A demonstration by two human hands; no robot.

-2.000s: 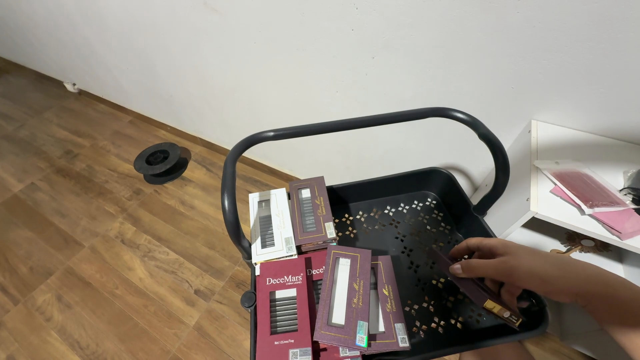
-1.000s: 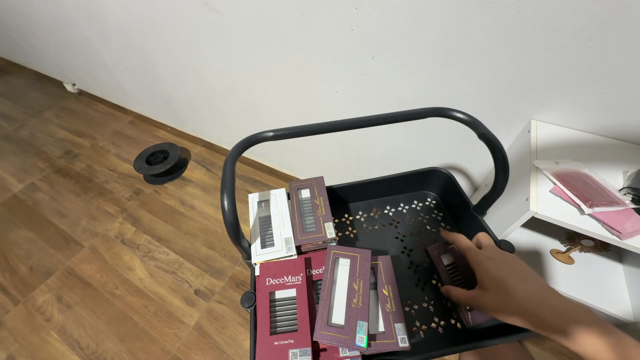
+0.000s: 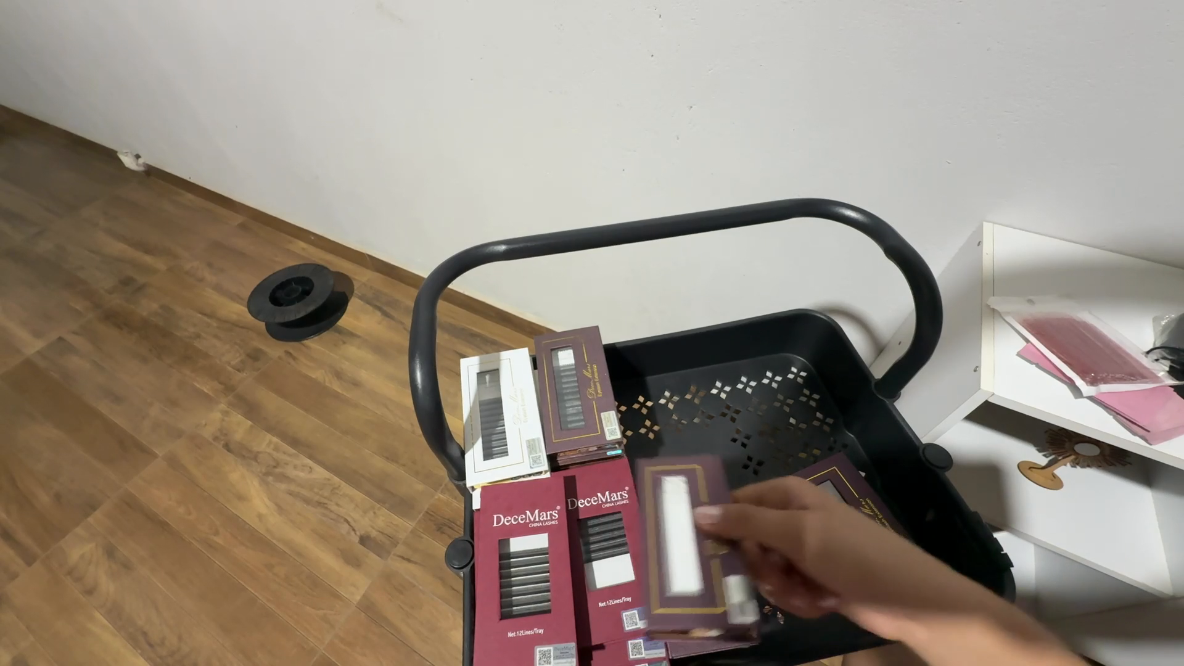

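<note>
My right hand (image 3: 795,546) grips the right edge of a purple eyelash-extension box (image 3: 680,527) with a white window, thumb on top; the box is slightly blurred. It is over the left part of a black plastic trolley basket (image 3: 795,333). Left of it stand red DeceMars lash boxes (image 3: 525,564), with a white lash box (image 3: 499,407) and a stack topped by a purple box (image 3: 575,388) behind them. Another purple box (image 3: 846,486) lies in the basket, partly hidden by my right hand. My left hand is not seen.
The trolley's black handle (image 3: 666,227) arches over the basket, close to the white wall. A black empty spool (image 3: 296,298) lies on the wood-look floor at left. On the right, a white shelf unit (image 3: 985,314) holds pink packets (image 3: 1082,347) and a wooden ornament (image 3: 1045,474).
My right hand has moved left from the box at the basket's right side, which it has let go. It has taken hold of the purple box with the white window.
</note>
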